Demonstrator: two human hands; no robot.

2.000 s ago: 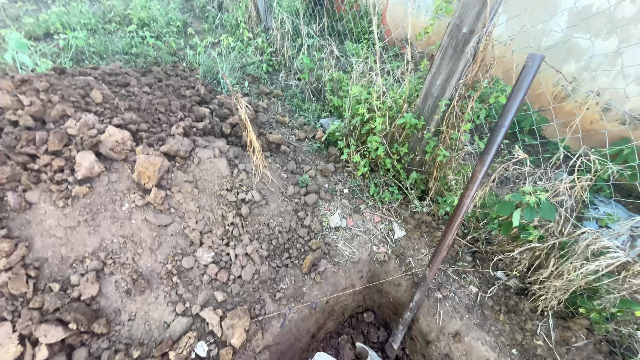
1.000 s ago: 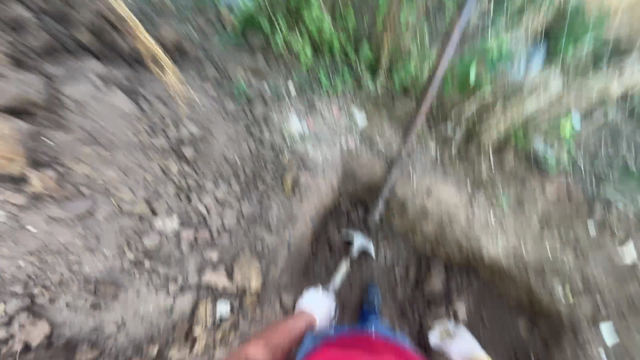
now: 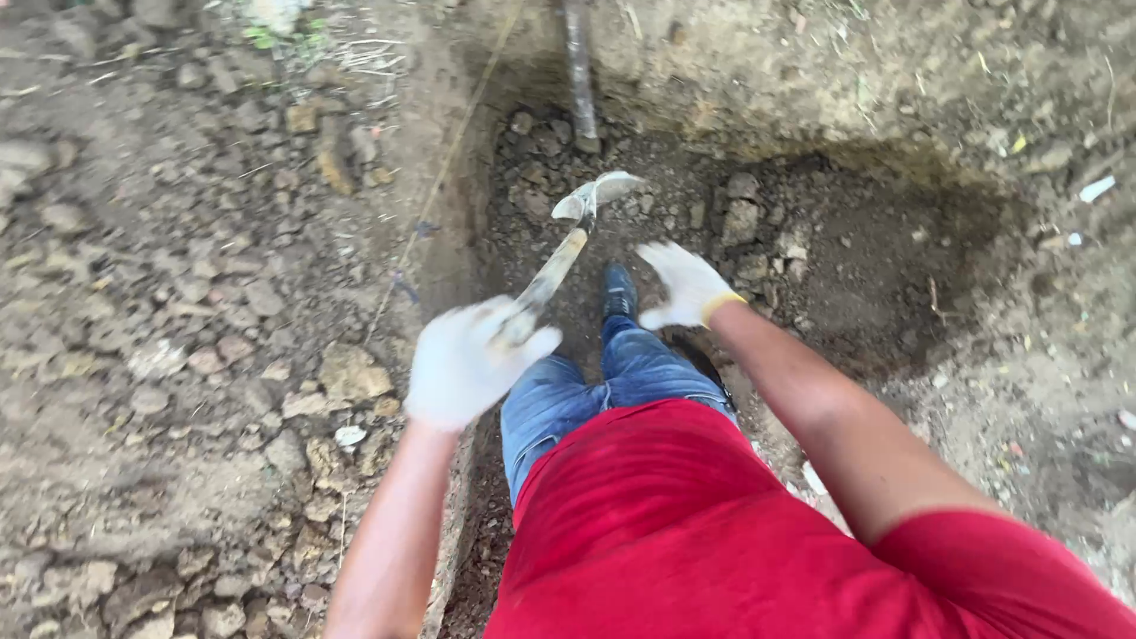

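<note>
My left hand (image 3: 479, 355), in a white work glove, is closed around the wooden handle of a short hoe-like digging tool (image 3: 555, 266). Its pale curved metal head (image 3: 596, 195) is raised over the broken soil of a dug pit (image 3: 852, 248). To the right of the handle, my right hand (image 3: 688, 284), gloved in white with a yellow cuff, is spread with nothing in it. Below and between the hands, one dark shoe (image 3: 619, 291) shows on the pit floor. The far end of the pit holds the lower tip of a metal bar (image 3: 580, 89).
A thin string (image 3: 453, 151) runs along the pit's left edge. Loose stones and clods (image 3: 353, 373) lie on the ground to the left. An earth wall (image 3: 754, 115) bounds the pit at the far side, and white scraps (image 3: 1097, 188) lie at the right.
The view has tilted down strongly into the pit. Both hands now show in full; one second ago the left held the tool low and the right was at the frame's bottom edge.
</note>
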